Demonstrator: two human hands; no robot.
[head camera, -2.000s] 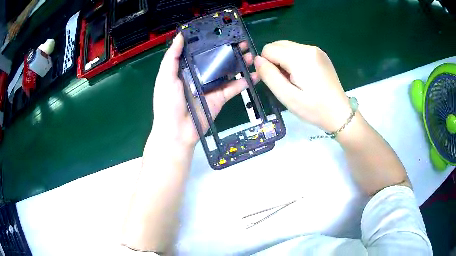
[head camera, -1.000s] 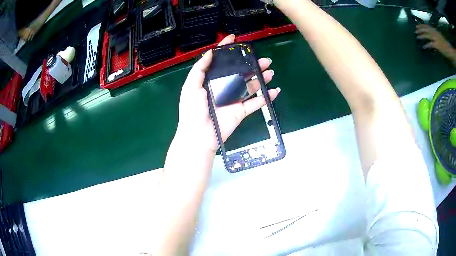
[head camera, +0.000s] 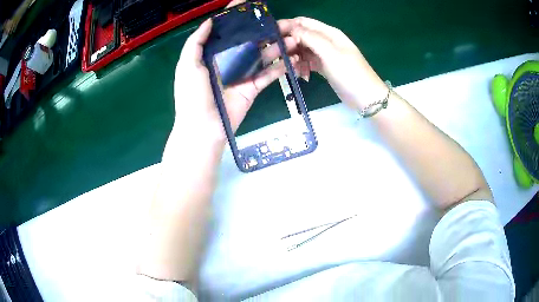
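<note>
A black phone middle frame (head camera: 248, 154) is held up over the bench, tilted, with a shiny square patch (head camera: 236, 62) beside its large opening. My left hand (head camera: 204, 88) grips it from the left edge, with its fingers behind the frame and seen through the opening. My right hand (head camera: 322, 50) is at the frame's upper right edge, its fingers bent against or close to that edge; whether they hold it is partly hidden. Tweezers (head camera: 319, 232) lie on the white mat (head camera: 106, 236) below the frame.
A red tray (head camera: 159, 28) with stacked black frames (head camera: 148, 15) stands at the upper left on the green bench top (head camera: 118, 124). Beside it are a white slotted strip (head camera: 74, 29) and a white bottle with red label (head camera: 39, 59). A lime-green fan (head camera: 523, 124) stands at the right.
My right hand has come back from the stacked frames at the top to the held frame's right edge. The view has shifted, and the frame now shows higher and farther left.
</note>
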